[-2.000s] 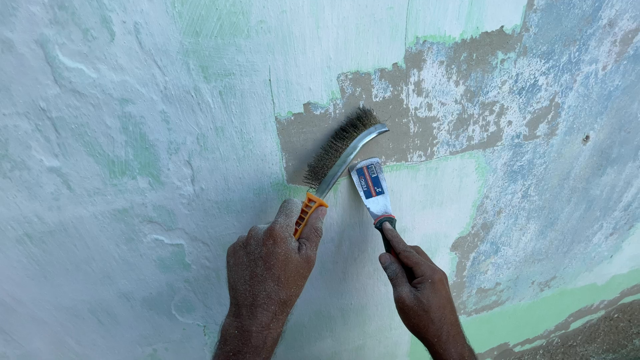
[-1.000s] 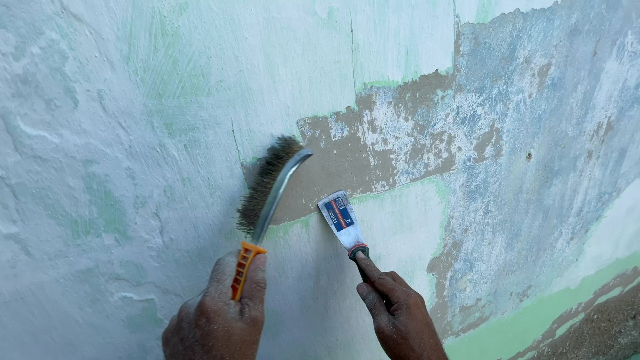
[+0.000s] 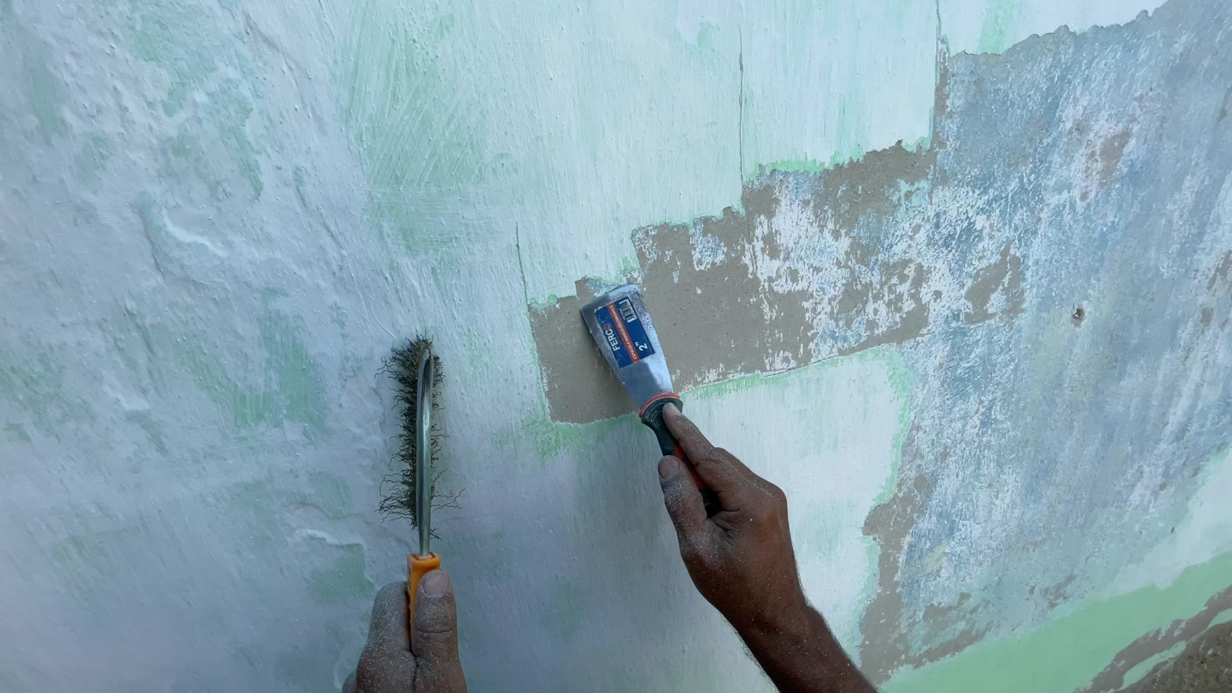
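Note:
My left hand [image 3: 412, 635], at the lower left of centre, is closed around the orange handle of a wire brush [image 3: 421, 438]. The brush stands upright in view, its bent, frayed bristles facing left over painted wall. My right hand [image 3: 736, 525] grips the dark, red-trimmed handle of a putty knife [image 3: 630, 339]. That knife's metal blade, which bears a blue label, lies over the bare grey-brown strip [image 3: 712, 318] of the wall, near the strip's upper edge. Whether the bristles touch the wall, I cannot tell.
Pale green and white paint [image 3: 616, 125] surrounds the bare strip, with thin vertical cracks above it. To the right spreads a worn blue-grey patch [image 3: 1078, 289] with a small dark hole. A brighter green band [image 3: 1039, 640] and rough brown surface fill the lower right corner.
My left hand has moved left and down with the wire brush, away from the bare strip and the putty knife. The putty knife blade now sits higher on the strip. The view has shifted somewhat.

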